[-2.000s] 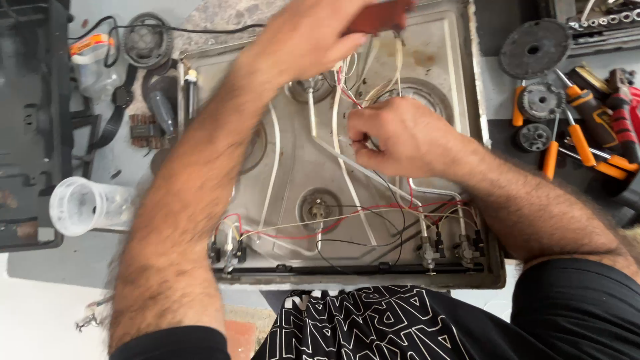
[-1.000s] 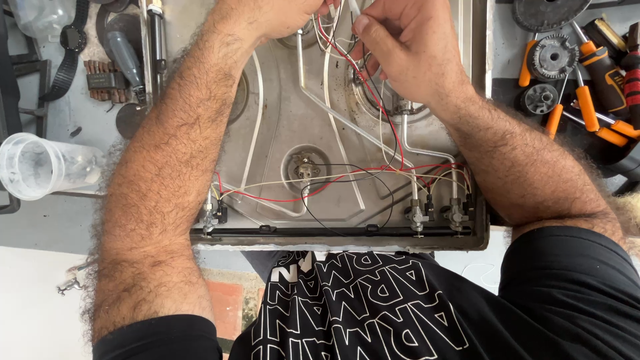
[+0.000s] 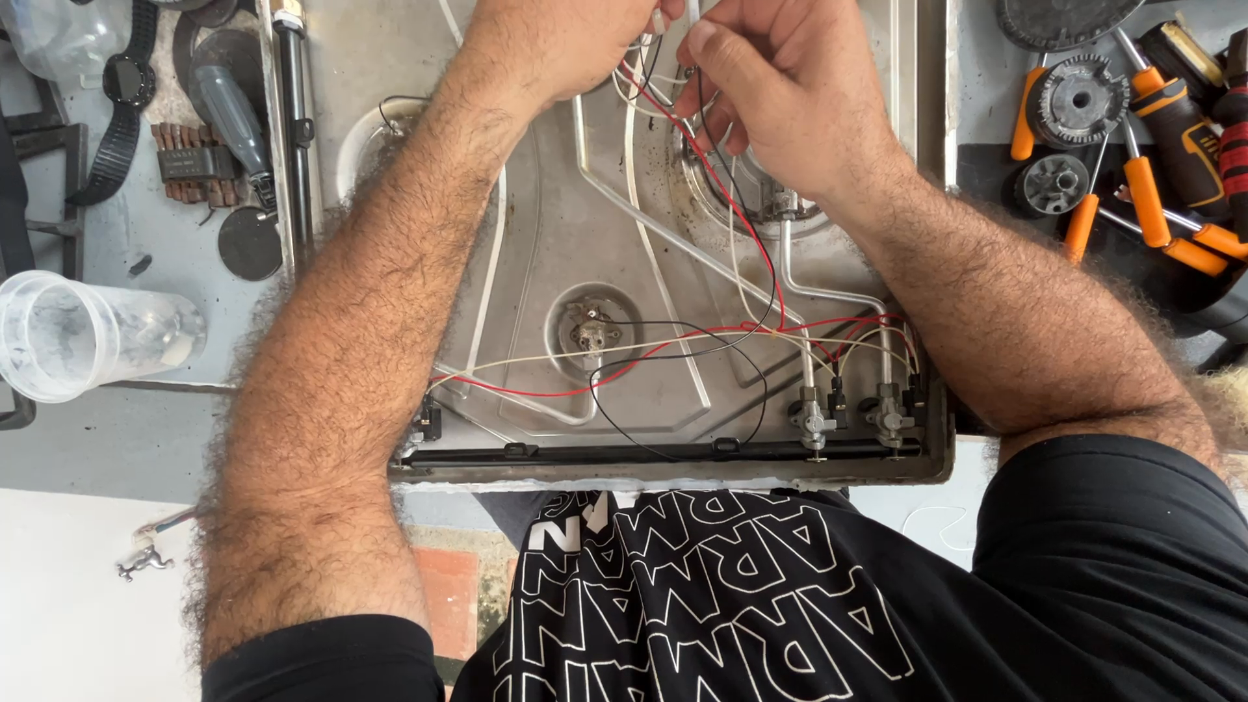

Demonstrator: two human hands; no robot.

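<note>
An upturned metal gas cooktop [image 3: 546, 234] lies before me, with thin gas tubes, burner cups and a black gas rail [image 3: 624, 452] along its near edge. At the top edge of the view, my left hand [image 3: 565, 49] is at the wires, its fingertips partly cut off. Close beside it, my right hand [image 3: 780, 88] has thumb and fingers around thin wires and a pale sleeve. Red, black and white wires [image 3: 736, 205] run down from between the hands to the gas valves [image 3: 811, 419] at the near right. A small burner holder [image 3: 592, 333] sits near the middle.
At left are a clear plastic cup [image 3: 58, 336] on its side, a wristwatch [image 3: 127, 83], a set of driver bits [image 3: 195, 164] and a grey-handled screwdriver [image 3: 229, 112]. Orange-handled tools [image 3: 1146, 200] and burner parts [image 3: 1077, 100] lie at right.
Two seconds ago my left hand held a dark red object over the far side of the cooktop; it is not visible now. My right hand, then curled lower over the wires, has moved up beside the left.
</note>
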